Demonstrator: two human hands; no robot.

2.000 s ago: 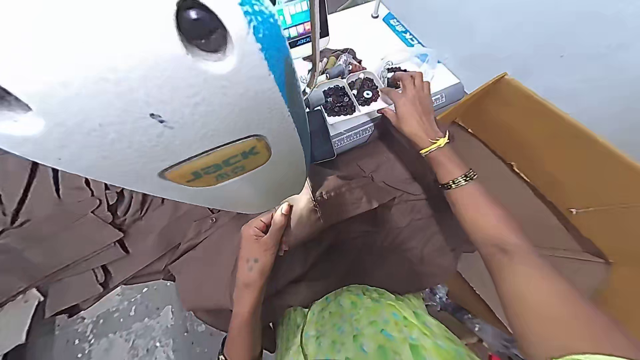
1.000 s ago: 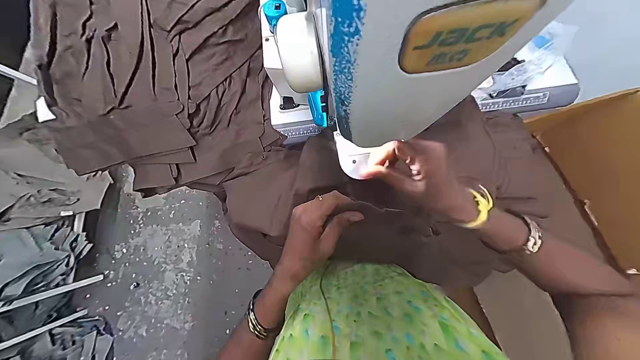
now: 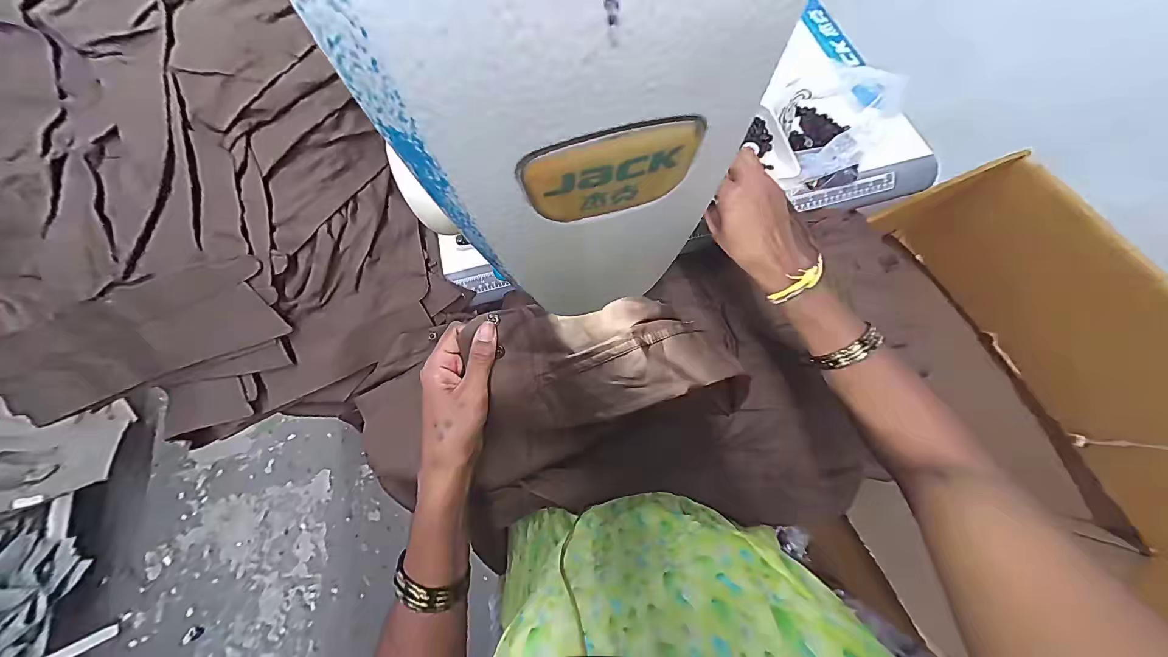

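Note:
A Jack sewing machine (image 3: pixel 566 137) with a pale head fills the upper middle. My left hand (image 3: pixel 461 374) pinches the edge of a brown garment (image 3: pixel 630 392) just below the machine head, and small round metal-looking fasteners show at the thumb tip. The garment spreads under the machine and over my lap. To the right of the head, my right hand (image 3: pixel 753 214) reaches up to a white tray (image 3: pixel 783 151) of small dark parts. Its fingertips are at the tray's near side, partly behind the machine head, and whether they hold a part cannot be seen.
Stacked brown fabric pieces (image 3: pixel 182 210) lie at the left. An open cardboard box (image 3: pixel 1031 274) stands at the right, with brown cloth along its edge. A clear plastic bag (image 3: pixel 844 137) rests on the machine bed behind the tray. Grey cloth (image 3: pixel 46 547) is at the lower left.
My right hand has moved from beneath the machine head, near the left hand, up to the tray at the right. The left hand still holds the garment. The view has shifted.

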